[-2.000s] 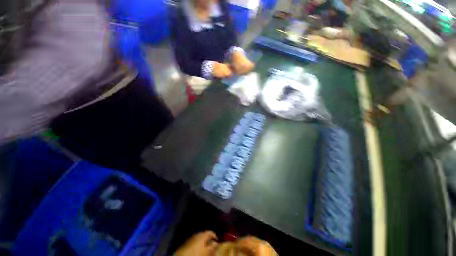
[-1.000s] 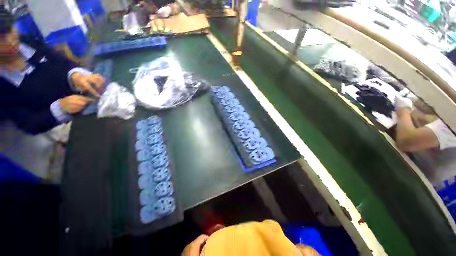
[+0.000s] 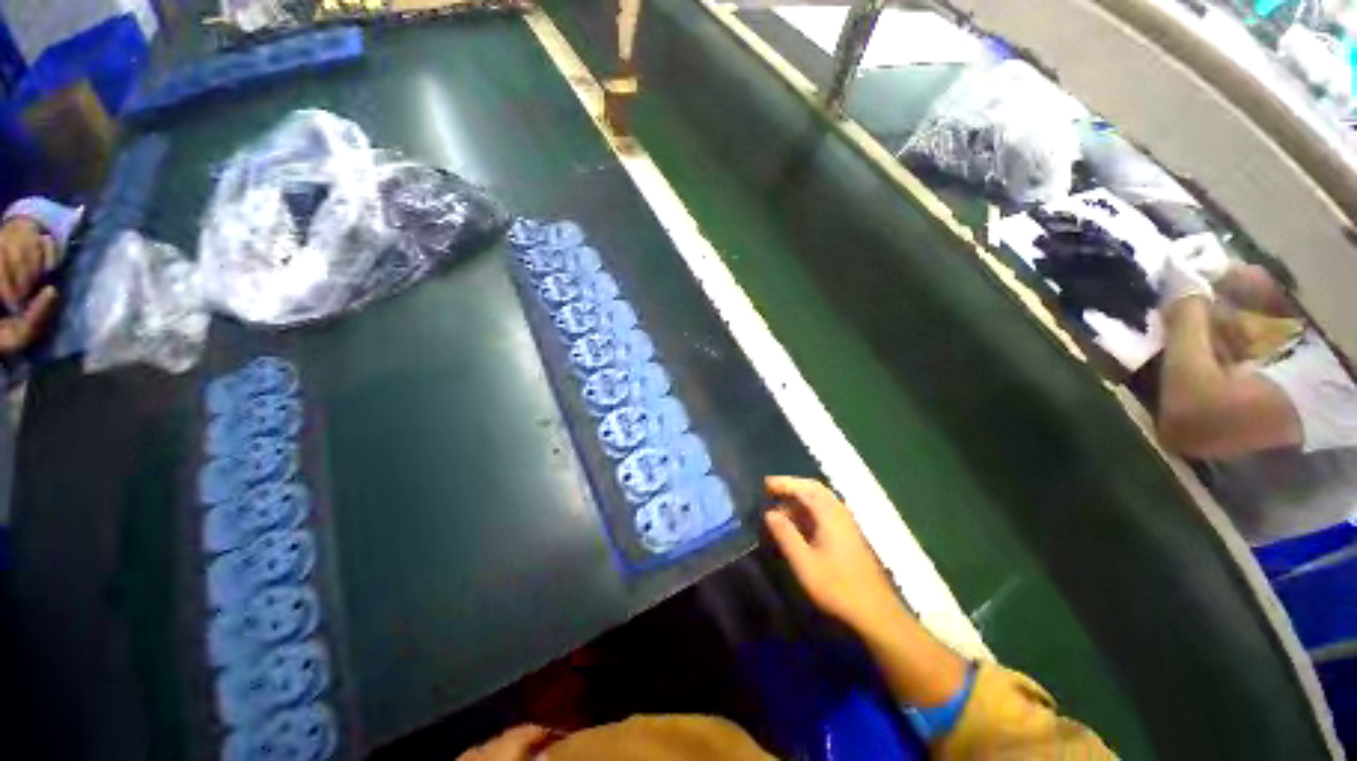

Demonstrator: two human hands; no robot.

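My right hand (image 3: 823, 547) is over the bench's near right corner, beside the near end of a row of pale blue-grey housings (image 3: 607, 387) on a blue-edged tray. Its fingers are bent and apart, and I see nothing held in it. My left hand (image 3: 506, 743) is cut off by the bottom edge, so its fingers are hidden. A second row of housings (image 3: 265, 565) lies on a dark board at the left. The housings' round inserts have dark cut-outs.
Clear plastic bags (image 3: 290, 223) lie beyond the rows. More blue-grey rows lie at the far left. The green conveyor (image 3: 833, 312) runs along a worn cream edge (image 3: 744, 320). A person's hands (image 3: 26, 283) are at the left; a gloved person works across the conveyor.
The view has swung right and closer to the bench, so both rows appear further left. My right hand has come up from the bottom edge to the bench corner.
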